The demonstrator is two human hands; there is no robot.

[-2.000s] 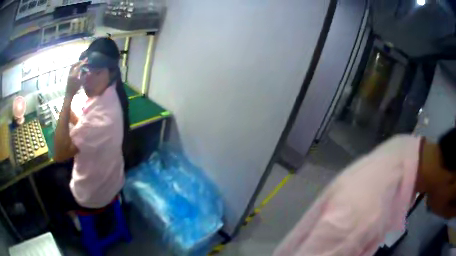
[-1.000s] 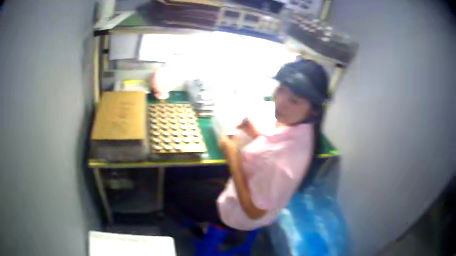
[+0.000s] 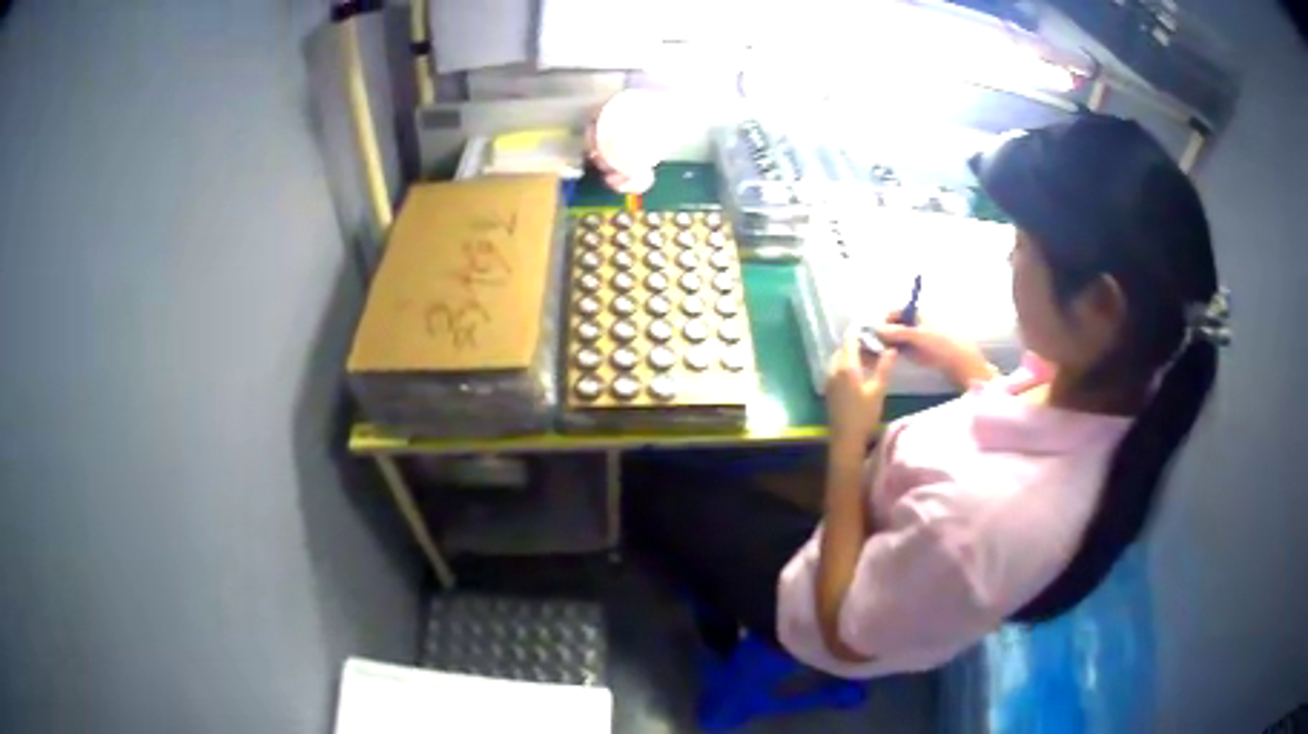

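Note:
Neither of my hands is in the picture. Nearest in front is a stacked tray bundle with a tan cardboard top, dark handwriting and clear layered sides, at the left end of the green-topped bench. Beside it on the right lies a parts tray with rows of small round pieces. Clear plastic trays stand behind it. A seated person in pink holds a small round piece and a thin dark tool over a white, box-like item.
A white box or lid and a ridged dark tray are low at the front left. A blue stool is under the person. A blue plastic bag lies behind them. Grey partition walls stand on both sides.
The view has turned left and moved nearer the bench. The person on the right is out of view. The seated person has lowered their head and hands to the work.

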